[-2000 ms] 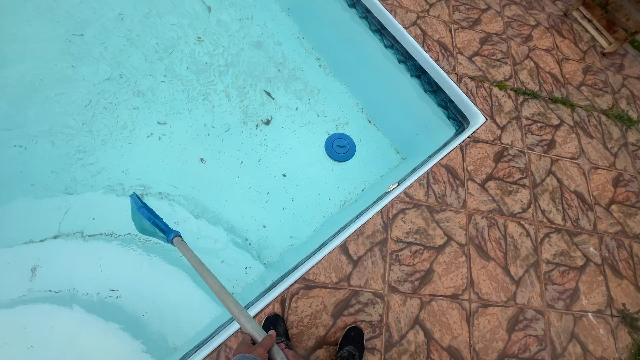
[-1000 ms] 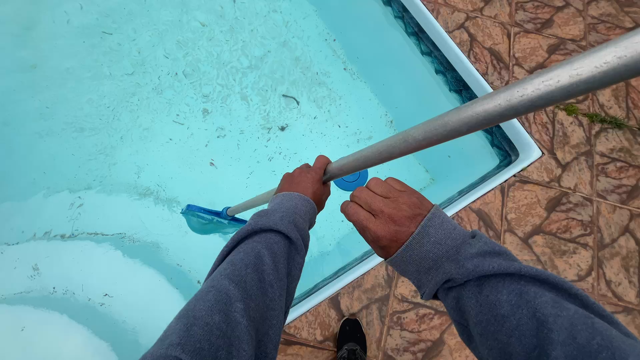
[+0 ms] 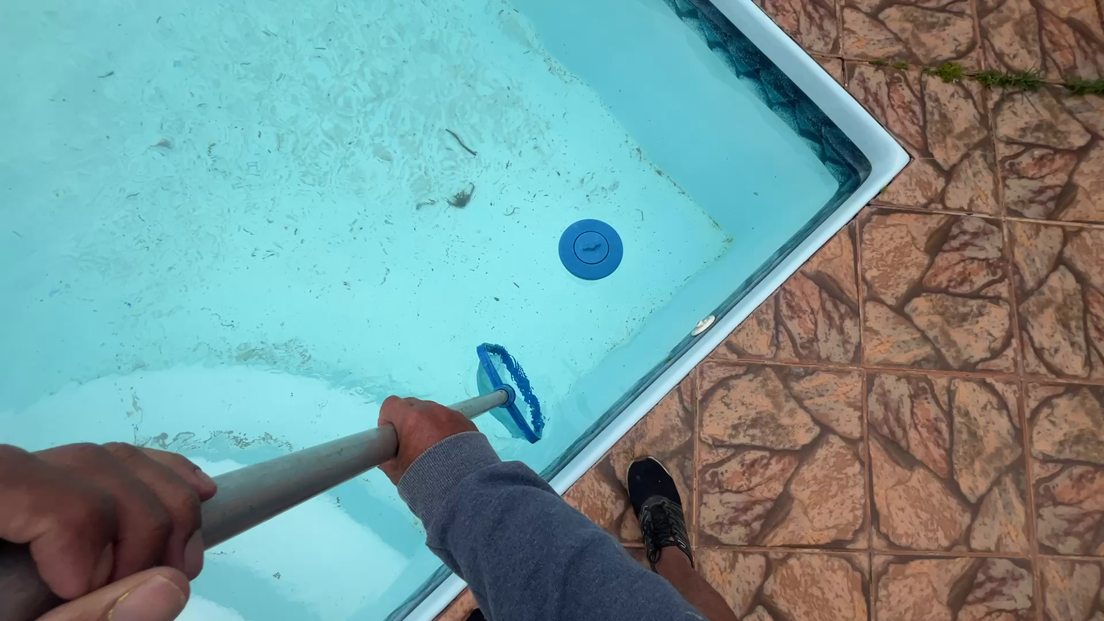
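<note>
A grey metal pole (image 3: 297, 485) runs from the lower left corner up to a blue leaf skimmer net (image 3: 511, 392) in the pool's water. Close to the camera at the lower left, my left hand (image 3: 108, 522) is wrapped around the thick part of the pole. Farther down, nearer the net, my right hand (image 3: 423, 434) grips the pole, its arm in a blue-grey sleeve. The net's frame lies tilted at the water, close to the pool's edge; whether anything is in the mesh I cannot tell.
A blue round plastic disc (image 3: 591, 249) is in the pool, right of dark debris (image 3: 461, 197). The white pool edge (image 3: 780, 260) meets stone-patterned paving (image 3: 940, 285). A shoe (image 3: 657, 504) stands beside the edge. Pale curved steps (image 3: 285, 561) show under the water at lower left.
The net has moved right, toward the pool's edge. The pole's near end has swung from upper right to lower left. My right hand has closed on the pole; my left hand is now at its near end.
</note>
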